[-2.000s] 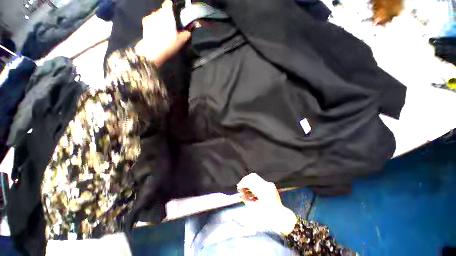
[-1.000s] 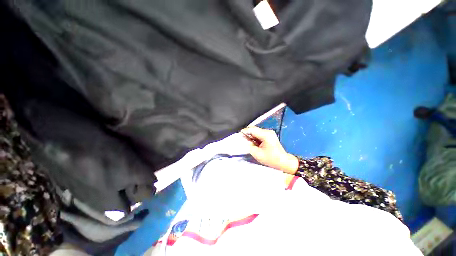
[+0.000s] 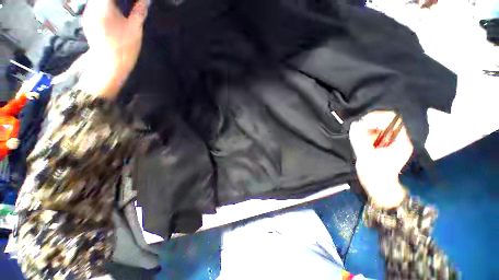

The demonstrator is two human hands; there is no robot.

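Observation:
A black jacket (image 3: 257, 136) lies opened on the white table, its smooth dark lining facing up. A small white label (image 3: 337, 116) shows on the lining's right side. My left hand (image 3: 112, 46) is at the jacket's upper left. Its fingertips are cut off by the top edge, so its grip cannot be told. My right hand (image 3: 383, 150) is over the jacket's right part, beside the label. It is closed around a small red-orange object with a metallic glint, seemingly thread snips (image 3: 387, 136). Whether it also pinches the jacket cannot be told.
The white table's (image 3: 246, 212) front edge runs above my light-coloured lap. Dark garments (image 3: 60, 49) lie at the left. An orange-red thing (image 3: 8, 128) is at the far left edge. Grey cloth (image 3: 128, 249) hangs low at left. The blue floor (image 3: 459, 202) shows at the right.
My right hand has moved from the lap by the table edge up onto the jacket's right side. My left hand is back in view at upper left. The view has shifted up off the lap.

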